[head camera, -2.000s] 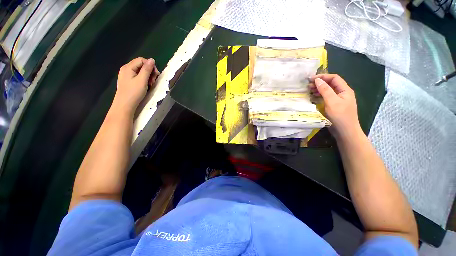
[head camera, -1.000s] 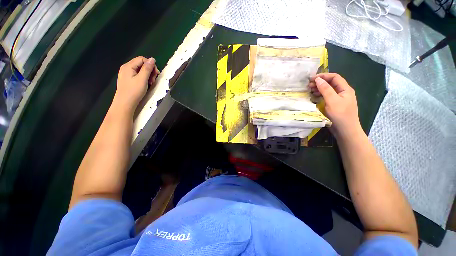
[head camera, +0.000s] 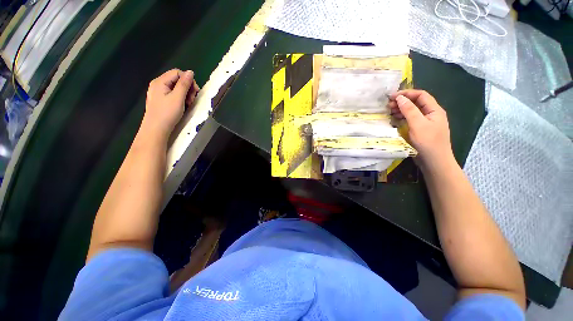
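The padded work rest (head camera: 358, 91), a stack of whitish wrapped pads bound with yellowed tape, stands on a yellow-black striped base (head camera: 292, 119). A dark block (head camera: 354, 181) shows under its near edge. No workpiece lies on the pads. My right hand (head camera: 422, 120) rests at the right edge of the pads, fingers curled and thumb against them; no held object shows. My left hand (head camera: 169, 94) rests at the conveyor's cream edge rail (head camera: 206, 100), loosely closed, with nothing visible in it.
The dark green conveyor belt (head camera: 81, 125) curves along the left. Bubble wrap sheets (head camera: 518, 169) lie right of and behind the rest. A white cord (head camera: 465, 12) lies in loops at the back right. A thin dark tool (head camera: 558, 91) points in from the right edge.
The thin dark tool at the right reached further in over the bubble wrap one second ago and has since drawn back. My hands have hardly moved.
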